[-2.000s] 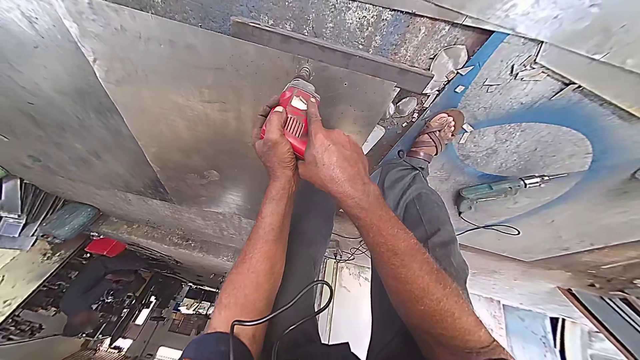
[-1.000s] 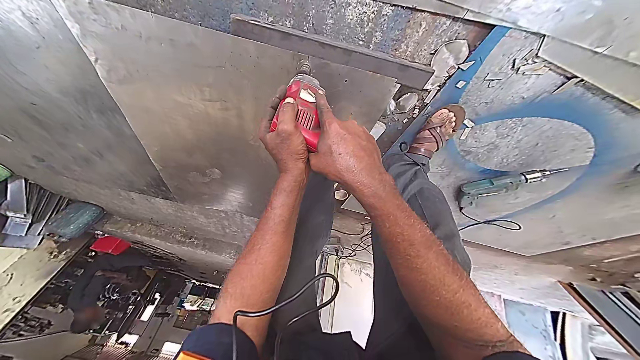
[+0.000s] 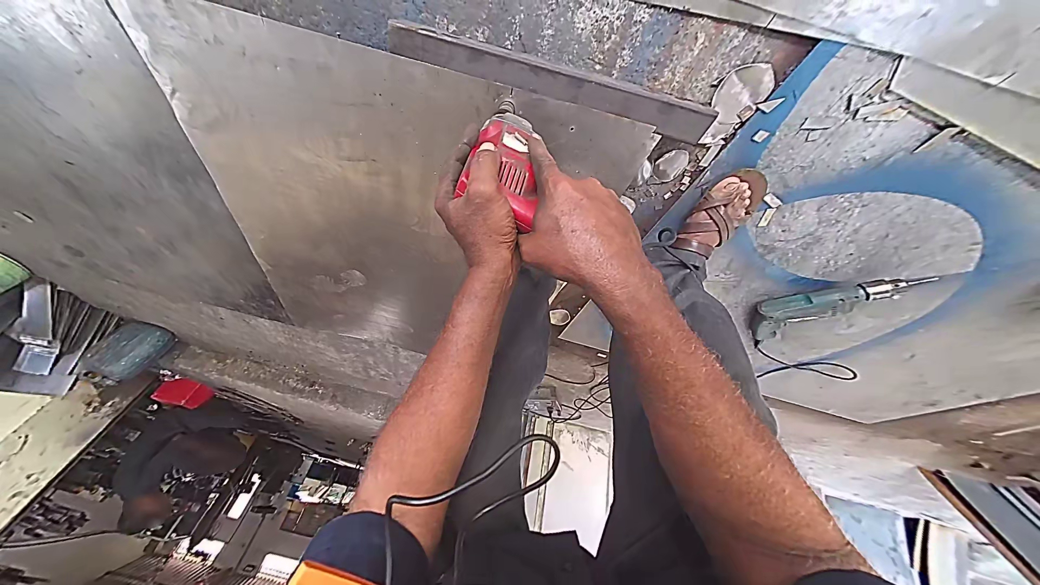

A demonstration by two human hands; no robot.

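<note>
My left hand [image 3: 481, 199] and my right hand [image 3: 581, 219] are both wrapped around a red power drill [image 3: 513, 175]. The drill's chuck and bit point away from me, down at a sheet of metal [image 3: 349, 179] close to a long dark metal bar [image 3: 552, 81] lying along its far edge. Whether the bit has entered the sheet cannot be told. A black cord [image 3: 487, 475] loops over my left forearm. To the right, a green power drill [image 3: 821, 307] with a bit in its chuck lies on a grey surface with a blue painted ring.
My sandalled foot [image 3: 723, 207] rests on the right beside metal scraps [image 3: 881, 110] and a clear plastic cup [image 3: 670, 165]. At lower left are stacked metal strips [image 3: 69, 325], a red container [image 3: 183, 393] and a bent-over person [image 3: 175, 455]. Cables [image 3: 589, 398] hang between my legs.
</note>
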